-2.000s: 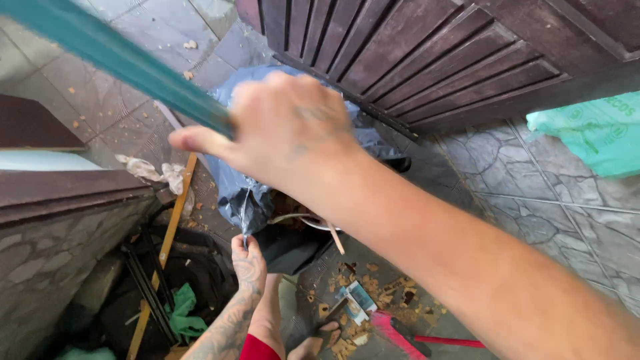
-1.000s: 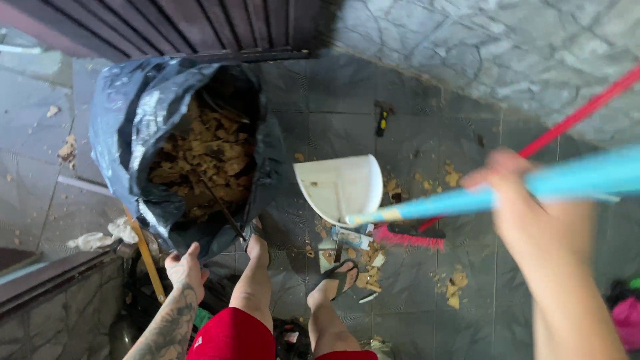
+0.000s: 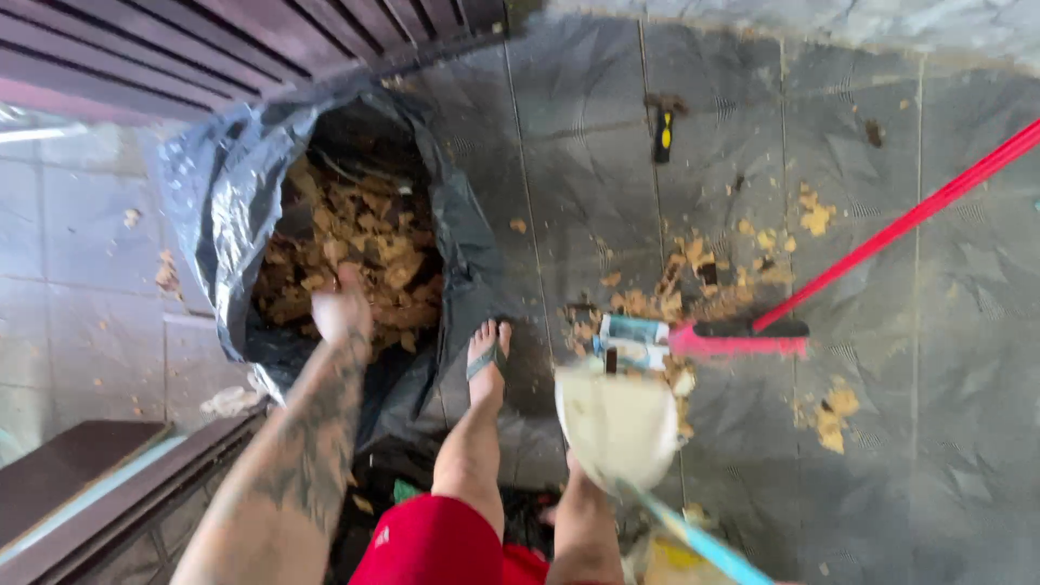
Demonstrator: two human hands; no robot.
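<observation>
My left hand (image 3: 341, 313) is inside the mouth of a dark plastic garbage bag (image 3: 471, 236), over brown and tan scraps (image 3: 366, 219). The hand is blurred, so its grip is unclear. A white dustpan (image 3: 617, 422) with a light-blue handle (image 3: 699, 540) is at lower centre, near my foot; the handle runs off the bottom edge, and my right hand is not in view. Right of the bag, a pink broom head (image 3: 739, 337) with a red handle (image 3: 910, 223) lies on the floor against a blue-and-white packet (image 3: 634, 341).
A hammer (image 3: 664, 130) with a black and yellow handle lies on the grey tiled floor (image 3: 569, 195). Tan scraps (image 3: 816, 213) are scattered around the broom. A dark slatted door (image 3: 203, 49) borders the bag above. My sandalled foot (image 3: 487, 353) stands beside the bag.
My left hand has moved from the bag's rim into its mouth. The dustpan has moved down toward my feet, and my right hand has left the view. The view has shifted.
</observation>
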